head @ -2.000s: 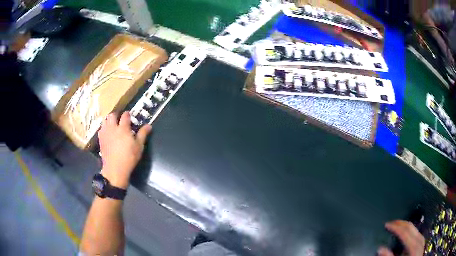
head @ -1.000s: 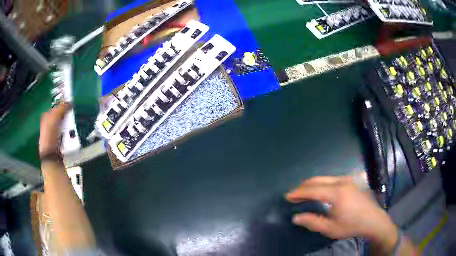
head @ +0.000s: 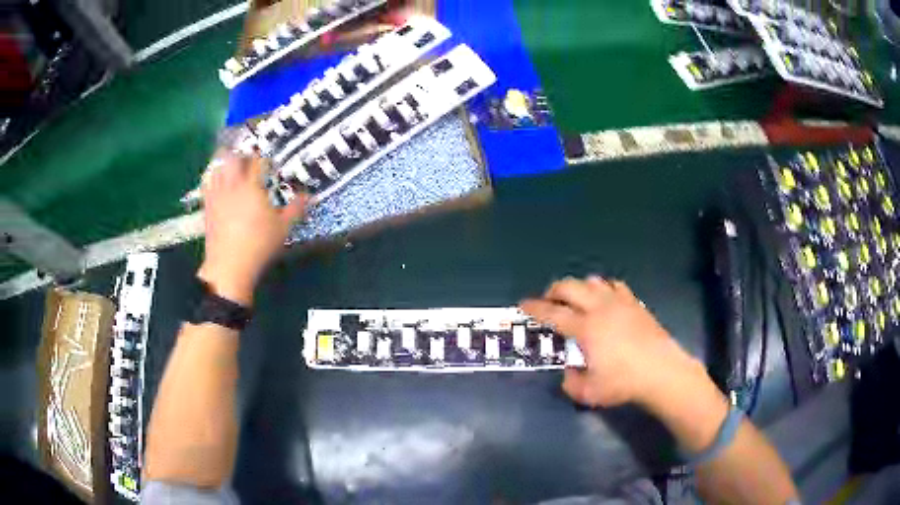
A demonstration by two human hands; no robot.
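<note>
A white panel (head: 444, 339) with a dark board, white blocks and a yellow block at its left end lies flat on the dark green mat. My right hand (head: 617, 340) grips its right end, fingers at the upper edge and thumb at the lower. My left hand (head: 242, 212), with a black watch, has fingers and thumb around the lower-left end of the front white panel (head: 395, 123) on the cardboard box. That end is hidden by the hand. A second filled panel (head: 345, 87) lies just behind it.
The box (head: 472, 168) holds grainy silver-blue contents. Another panel (head: 130, 375) and a strip tray (head: 74, 395) are at left. A black screwdriver (head: 728, 296) and yellow-dotted boards (head: 839, 252) are at right. More panels lie on the green conveyor.
A white panel now lies in front of me, with my right hand on its right end. My left hand has moved from the far left to the panels on the box.
</note>
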